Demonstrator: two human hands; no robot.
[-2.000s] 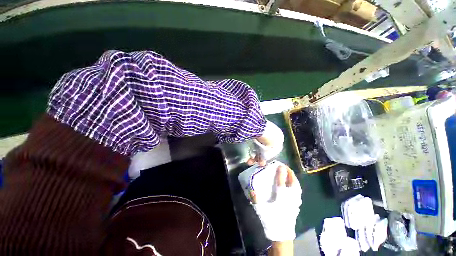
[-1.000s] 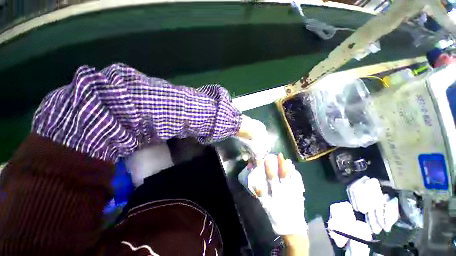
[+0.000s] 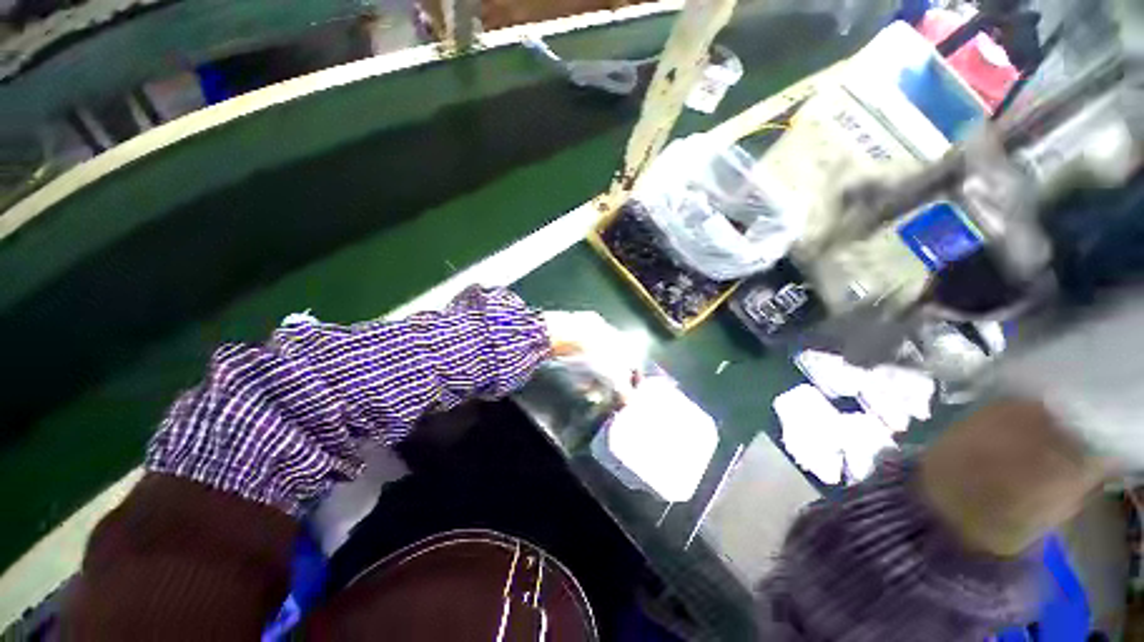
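Note:
A white rounded cover (image 3: 661, 439) sits face up on a white unit on the bench in front of me, with no green showing. My left hand (image 3: 602, 351), in a white glove, has its fingers at the unit's upper left edge and holds it there. My right hand (image 3: 1089, 376) is a pale blur at the right edge, beyond a bare wrist and a checked sleeve. A dark blurred shape lies beside it, and its fingers cannot be made out.
A yellow-edged tray (image 3: 677, 299) holds dark parts and a crumpled clear bag (image 3: 721, 213). Beside it are a small dark tray (image 3: 772, 301) and a cream box (image 3: 834, 151). White covers (image 3: 828, 433) lie right of the unit, near a grey plate (image 3: 753, 502). A green conveyor (image 3: 314, 188) runs behind.
My right hand has left the unit and moved far right, uncovering the plain white top. My left hand stays at the unit. The view has turned, and a blurred mechanism now crosses the cream box.

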